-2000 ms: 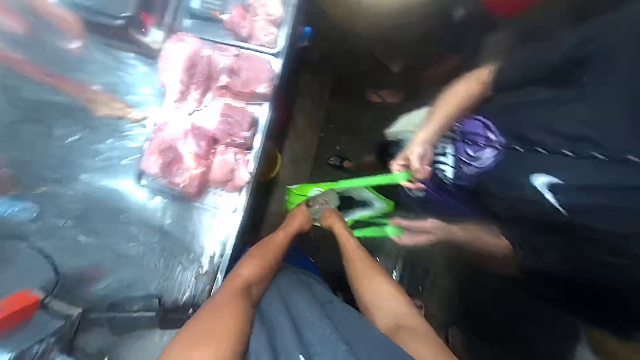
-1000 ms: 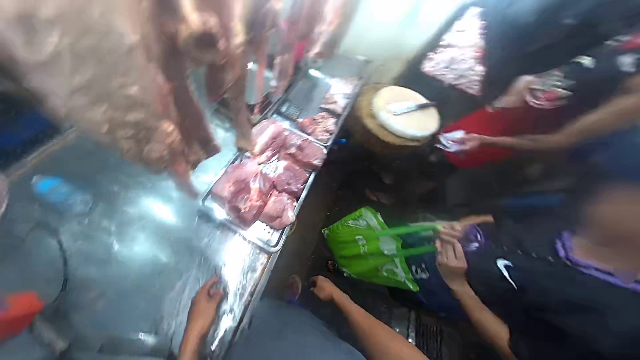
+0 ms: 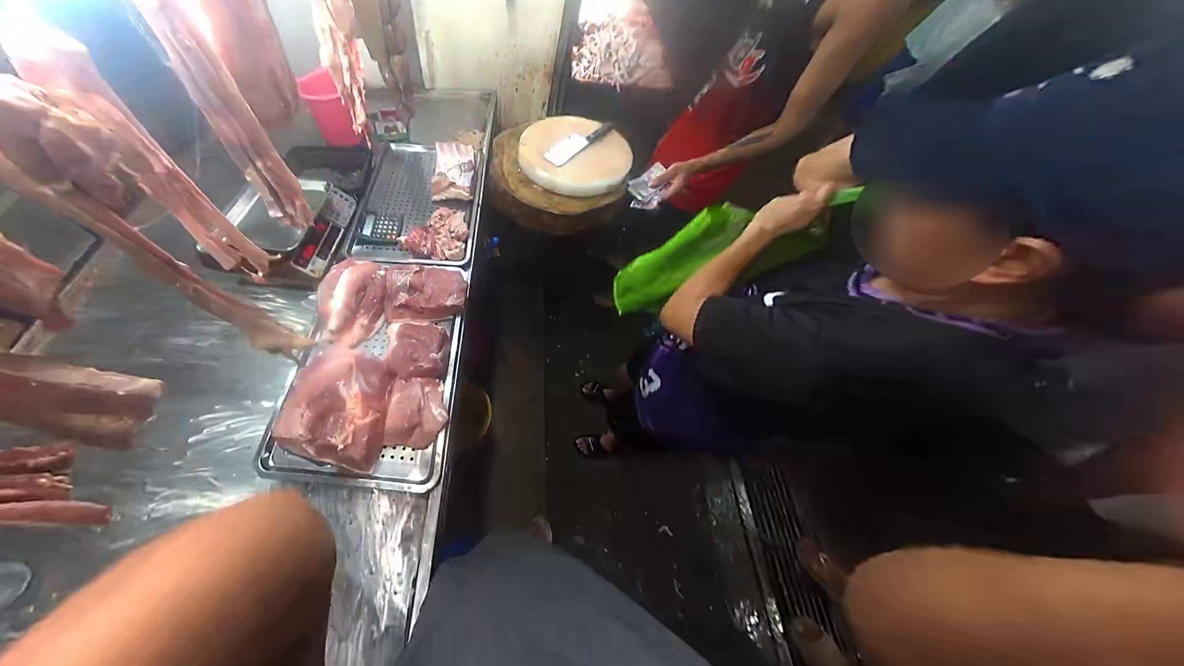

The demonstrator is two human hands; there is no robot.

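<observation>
Neither of my hands shows in the head view; only parts of my bare arms point(image 3: 213, 573) come in at the bottom left and bottom right, so what the hands hold is hidden. Beside the left arm, a perforated metal tray point(image 3: 421, 476) bears large cuts of raw meat point(image 3: 338, 407) at the counter's edge. Behind it a second metal tray point(image 3: 384, 199) holds smaller meat pieces point(image 3: 444, 236) and a calculator point(image 3: 381, 227). A person at the right holds a green bag point(image 3: 684, 254) in raised hands.
Meat point(image 3: 176, 166) hangs over the metal counter point(image 3: 222, 370). A cleaver point(image 3: 578, 145) lies on a round chopping block point(image 3: 592, 176). Another person's hand point(image 3: 680, 178) holds what looks like banknotes point(image 3: 647, 188). A floor grate point(image 3: 786, 536) lies at the lower right.
Both my hands, in view a second ago near the counter and the floor side, have gone out of view. The other person's green bag has been raised. The view has shifted.
</observation>
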